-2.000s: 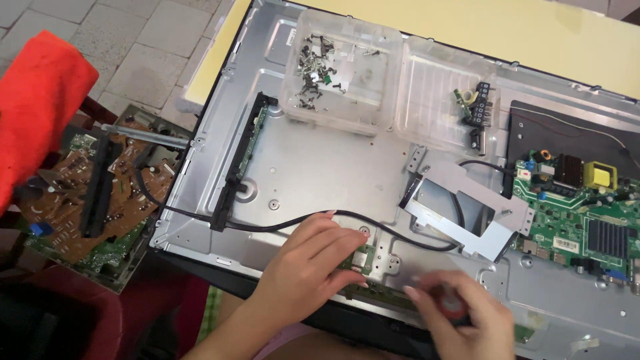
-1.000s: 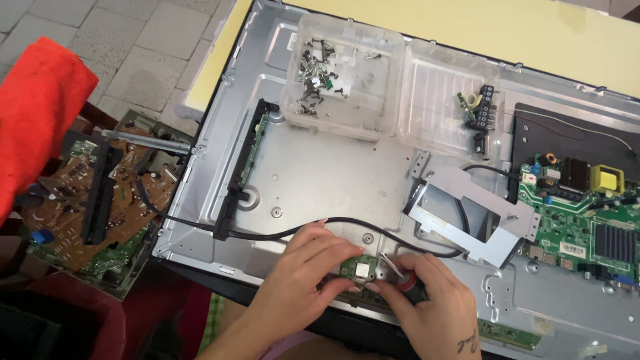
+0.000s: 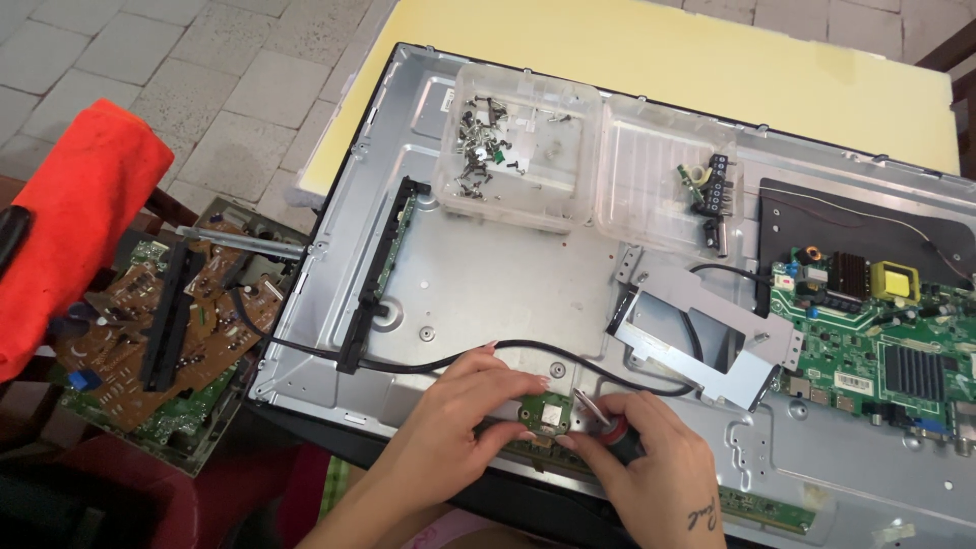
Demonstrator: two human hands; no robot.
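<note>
Between thumb and fingers, my left hand (image 3: 469, 412) grips a small green circuit board (image 3: 545, 414) with a pale square component, near the lower edge of the open metal back panel of a flat-screen television (image 3: 503, 290). My right hand (image 3: 648, 457) holds a screwdriver with a red and black handle (image 3: 624, 438); its metal shaft points up and left, beside the board. My right thumb tip touches or nearly touches the board's lower right corner. A black cable (image 3: 534, 345) runs just above both hands.
A clear plastic box (image 3: 564, 206) holds loose screws; its lid (image 3: 640, 229) carries a black bit holder (image 3: 715, 187). A metal bracket (image 3: 686, 335) lies right of centre, beside a large green circuit board (image 3: 862, 374). Old circuit boards (image 3: 206, 328) and red cloth (image 3: 84, 221) are at left.
Two seconds ago my right hand was blurred and lower, apart from my left. It has come up to the small board, and the screwdriver's shaft now shows beside it.
</note>
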